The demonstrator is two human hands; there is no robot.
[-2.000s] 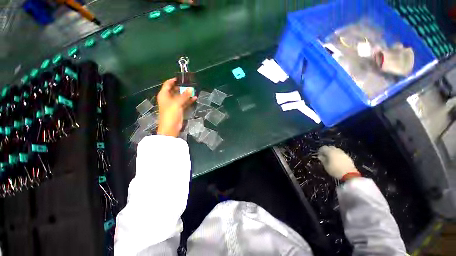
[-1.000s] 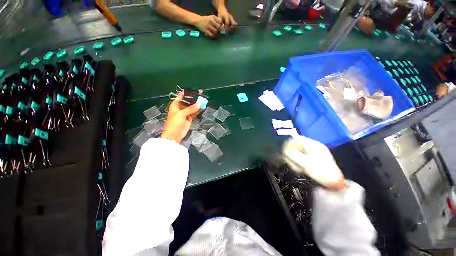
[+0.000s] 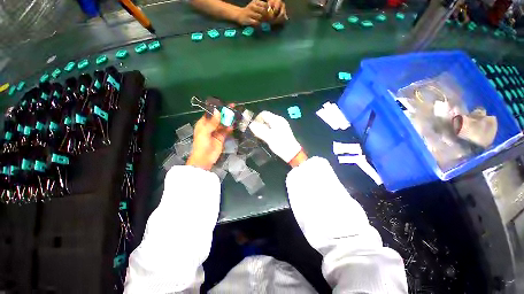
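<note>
My bare left hand [image 3: 208,138] holds a teal part [image 3: 227,116] with a black binder clip [image 3: 212,105] on it, its silver wire handle pointing up and left. My white-gloved right hand [image 3: 274,135] is at the right side of the teal part. Its fingertips are closed on a second binder clip [image 3: 246,119], partly hidden, with silver wire showing. Whether this clip grips the part cannot be told. Clear plates [image 3: 248,179] lie in a loose pile beneath and around my hands. A loose teal part [image 3: 294,112] lies right of my gloved hand.
A foam tray [image 3: 74,229] with rows of clipped parts is at left. A blue bin [image 3: 379,155] with bags stands at right, white strips [image 3: 347,149] beside it. The clip bin [image 3: 411,235] is at lower right. Teal parts line the bench; another person's hands [image 3: 261,12] are at the top.
My right hand has moved from the clip bin up and left to the teal part, with a clip now at its fingertips. My left hand still holds the clipped part. The view has shifted.
</note>
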